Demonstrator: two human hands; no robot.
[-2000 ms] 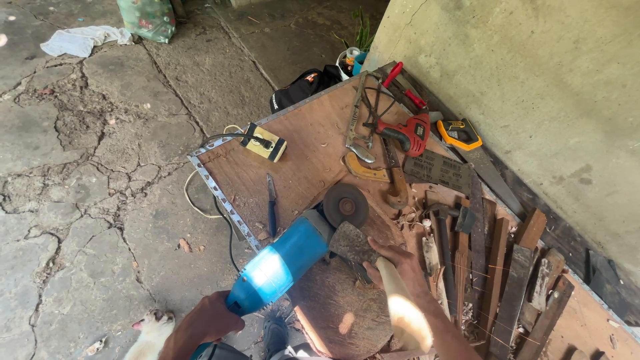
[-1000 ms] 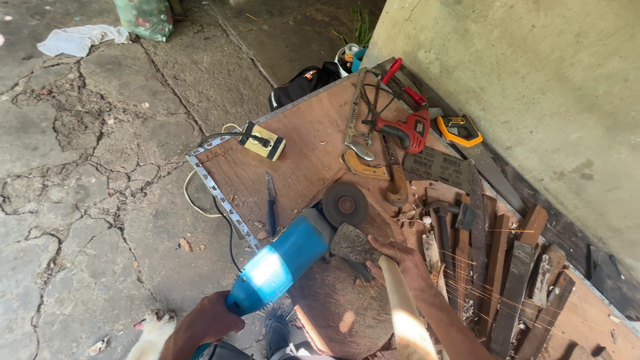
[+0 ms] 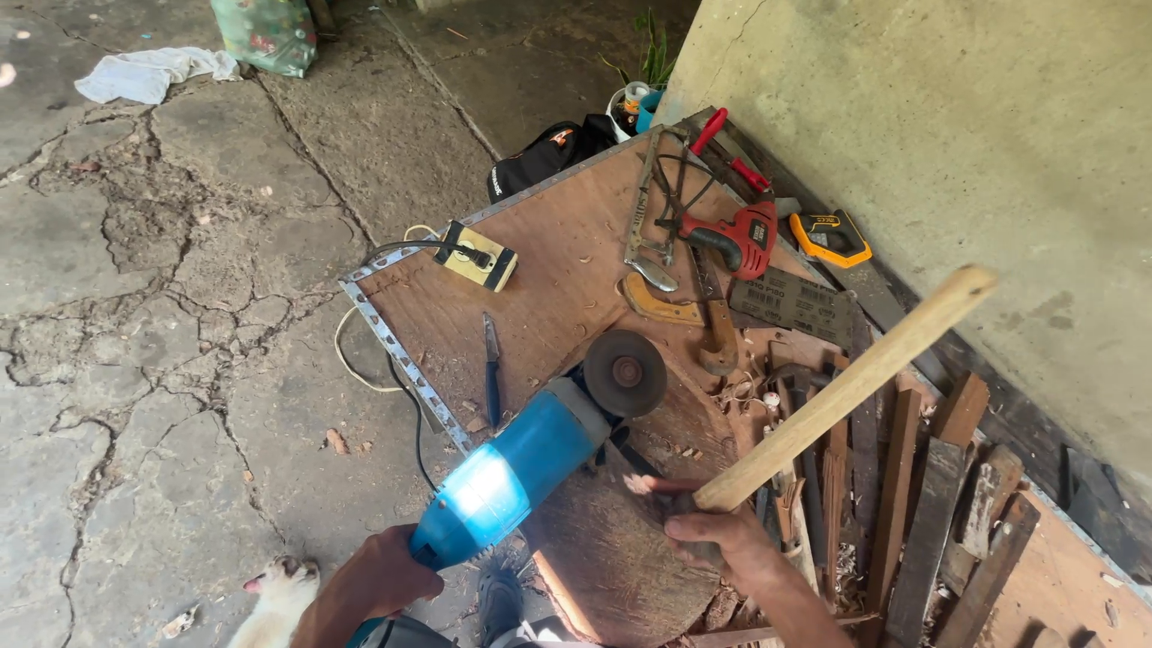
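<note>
My left hand [image 3: 396, 569] grips the rear handle of a blue angle grinder [image 3: 517, 468], whose dark disc [image 3: 625, 373] faces up over the wood block. My right hand [image 3: 720, 540] is closed on the head of a tool with a pale wooden handle [image 3: 846, 391]; the handle slants up and to the right, and the fingers hide most of the dark head. The head is apart from the disc, below and to its right. Under both tools lies a large wooden block [image 3: 621, 549]. A knife with a dark blue handle [image 3: 492, 373] rests left of the disc.
A plywood tabletop [image 3: 558, 234] holds a socket box [image 3: 477, 256], a red power tool [image 3: 747, 238], a hacksaw [image 3: 643, 202], a yellow-handled handsaw [image 3: 832, 238], a sandpaper sheet [image 3: 792, 306] and several wood strips [image 3: 927, 531]. A wall [image 3: 945, 153] stands right. A pale animal [image 3: 279, 598] is on the floor at lower left.
My right hand has turned the wooden-handled tool: its handle pointed down before and now points up right, with the head away from the disc. The sparks seen one second ago are gone.
</note>
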